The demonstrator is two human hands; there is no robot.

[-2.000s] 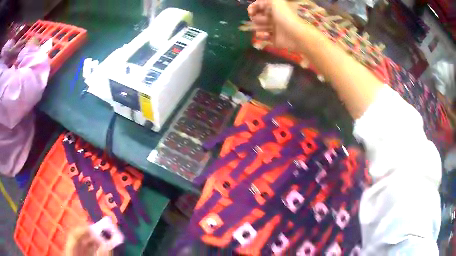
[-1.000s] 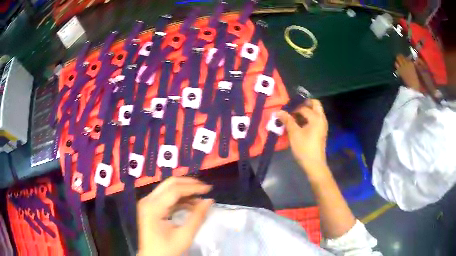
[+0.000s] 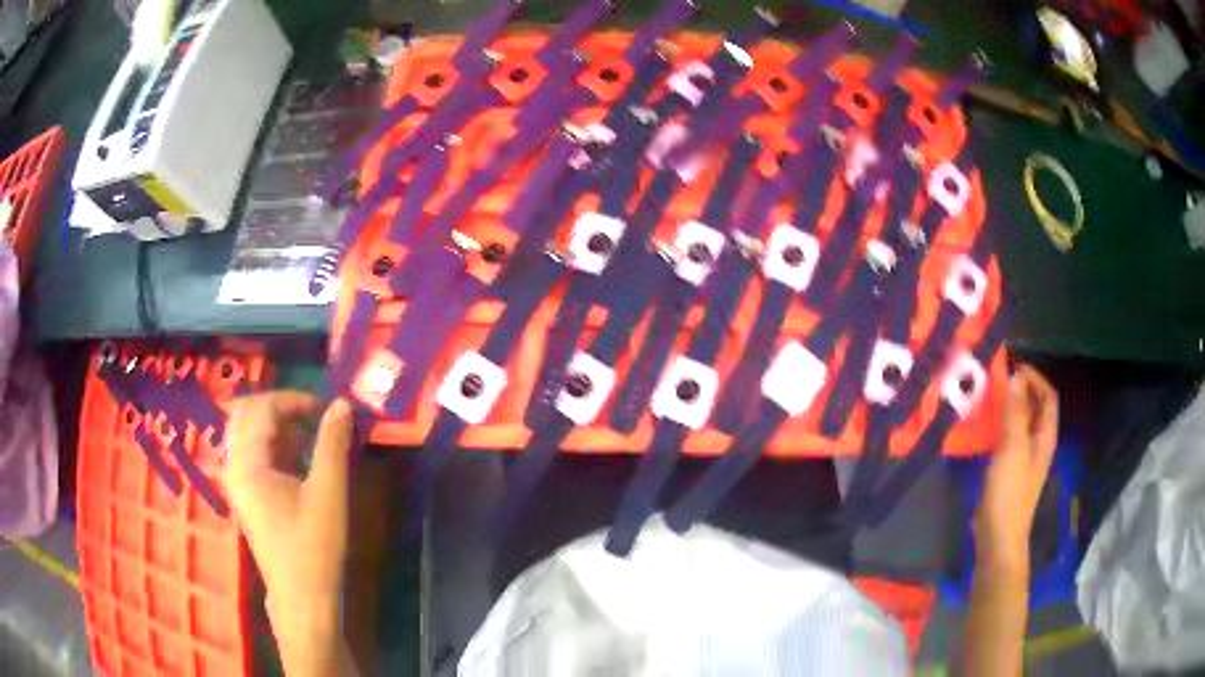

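Note:
A large red-orange compartment tray [image 3: 529, 435] lies flat in front of me, largely covered by watches. Pale square watch heads [image 3: 687, 390] with dark straps fill the front and right. Red-orange heads [image 3: 609, 76] with purple straps lie at the back and left. Several straps hang over the front edge. My left hand [image 3: 293, 474] is at the tray's front left corner, thumb close to the edge and apart from the fingers. My right hand [image 3: 1024, 443] is upright at the front right corner, fingers against or beside the edge; its grip is unclear.
A white tape dispenser [image 3: 182, 119] and a sheet of small dark parts [image 3: 284, 199] stand left of the tray. A second red-orange tray [image 3: 165, 556] is lower left. A yellow ring [image 3: 1053, 201] lies right. Another person's white sleeve [image 3: 1150, 556] shows at the right edge.
My right hand has let go of the watch at the tray's right side and is now at the front right corner. My left hand has moved to the front left corner. The view has turned left.

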